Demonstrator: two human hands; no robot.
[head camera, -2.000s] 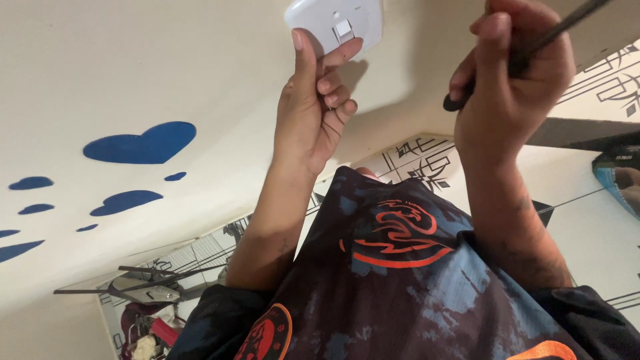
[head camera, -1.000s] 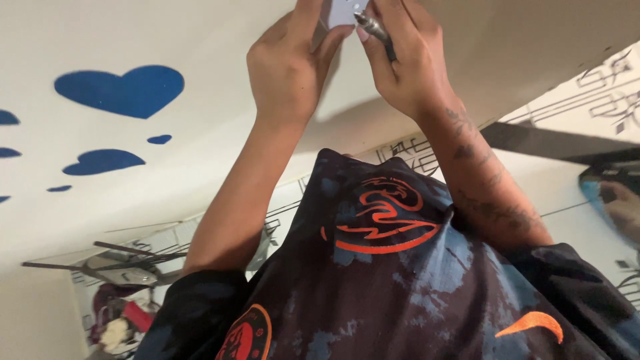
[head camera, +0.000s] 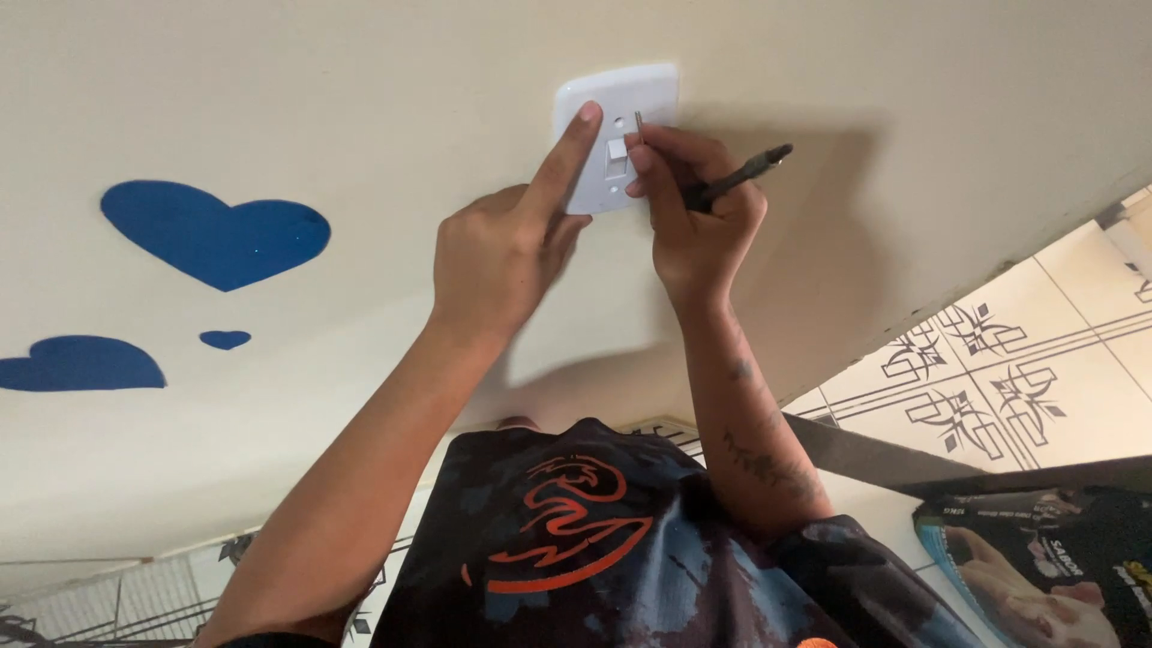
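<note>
A white light switch plate (head camera: 585, 184) lies against the wall, with a rocker switch (head camera: 616, 151) in its middle and a screw hole on either side of it. My left hand (head camera: 495, 252) presses an index fingertip on the plate's upper left part, its other fingers at the plate's lower edge. Between the thumb and index finger of my right hand (head camera: 706, 207) is a small metal screw (head camera: 639, 124), close to the upper hole. A screwdriver (head camera: 742, 175) is also held in that hand, its metal end pointing up and right, away from the plate.
Blue heart-shaped decals (head camera: 220, 229) are on the wall at the left. Patterned tiles (head camera: 990, 369) show beyond the wall's edge at the right. A printed bag (head camera: 1035, 567) stands at the lower right.
One second ago the screwdriver's metal end was at the plate; now it points away from it. My left index finger has come onto the plate's face. The view has shifted.
</note>
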